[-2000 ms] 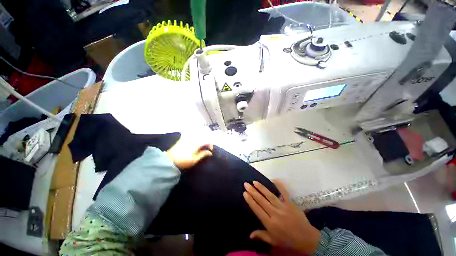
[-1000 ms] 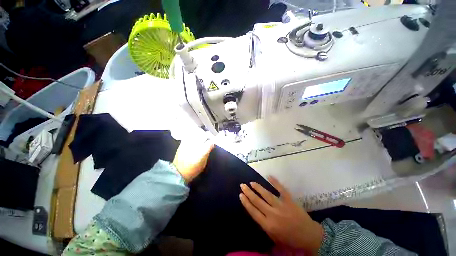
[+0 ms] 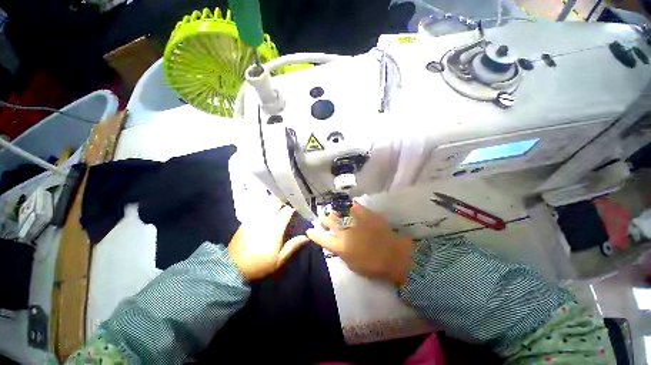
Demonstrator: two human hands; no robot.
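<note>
Black cloth (image 3: 193, 199) lies across the sewing table from the left edge to below the needle and down over the front edge. My left hand (image 3: 263, 244) lies flat on the cloth, left of the needle, fingers and thumb spread. My right hand (image 3: 367, 242) is just under the head of the white sewing machine (image 3: 421, 100), its fingertips at the presser foot (image 3: 341, 205) and at the cloth's edge. Whether those fingertips pinch the cloth cannot be made out.
Red thread snips (image 3: 470, 212) lie right of the needle. A recessed tray (image 3: 619, 265) with small items is at the right. A lime-green fan (image 3: 207, 64) stands behind the machine head. Pale blue tubs (image 3: 100, 114) and a cardboard strip (image 3: 71, 264) are at the left.
My right hand has moved up and left from the cloth's right edge to the presser foot. My left hand has shifted slightly down. The cloth has moved up and left behind it.
</note>
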